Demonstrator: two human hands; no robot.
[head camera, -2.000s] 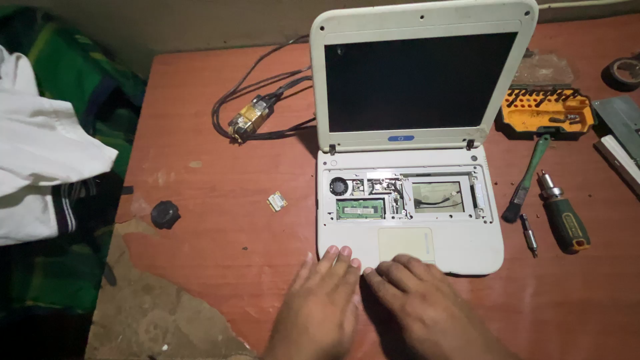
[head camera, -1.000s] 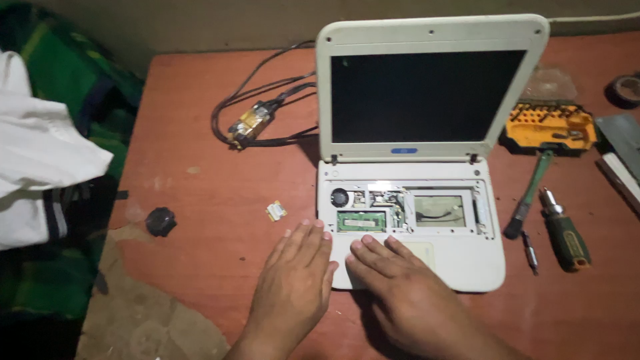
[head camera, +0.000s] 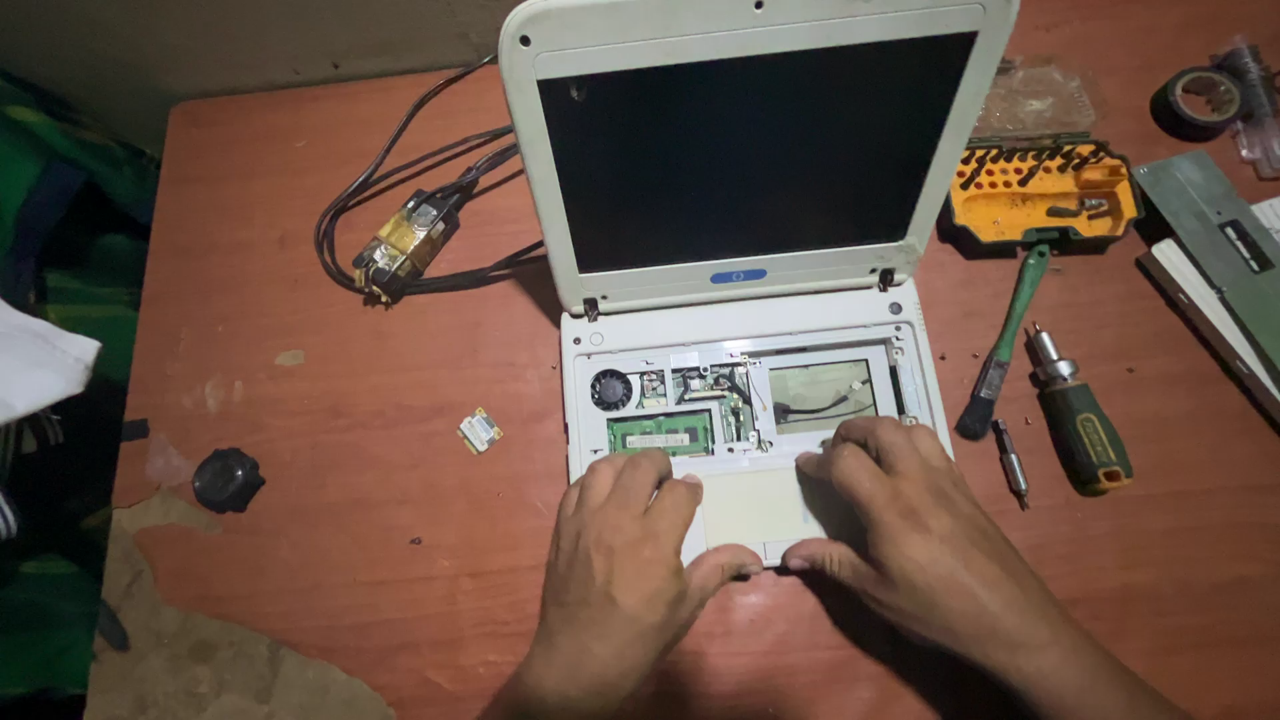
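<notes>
A white netbook laptop (head camera: 740, 320) stands open with its keyboard off, its dark screen (head camera: 755, 155) upright. Its bay shows a small fan (head camera: 611, 389), a green memory module (head camera: 660, 436) and a cable in a rectangular opening (head camera: 822, 398). My left hand (head camera: 625, 550) grips the front left of the palm rest, fingers on top and thumb at the front edge. On the right, my right hand (head camera: 890, 510) grips the palm rest likewise, its thumb at the front edge near the other thumb. The touchpad (head camera: 755, 505) lies between them.
Left of the laptop lie a small card (head camera: 480, 431), a black cap-like piece (head camera: 228, 480) and a taped adapter (head camera: 410, 240) with cables. To the right are a bit case (head camera: 1045, 195), a green-handled brush (head camera: 1005, 340), a screwdriver (head camera: 1080, 415), a bit (head camera: 1012, 465) and black tape (head camera: 1198, 103).
Both hands lay flatter on the palm rest a second ago; now their thumbs are at its front edge. My right hand has moved to the right, away from my left. The view is closer.
</notes>
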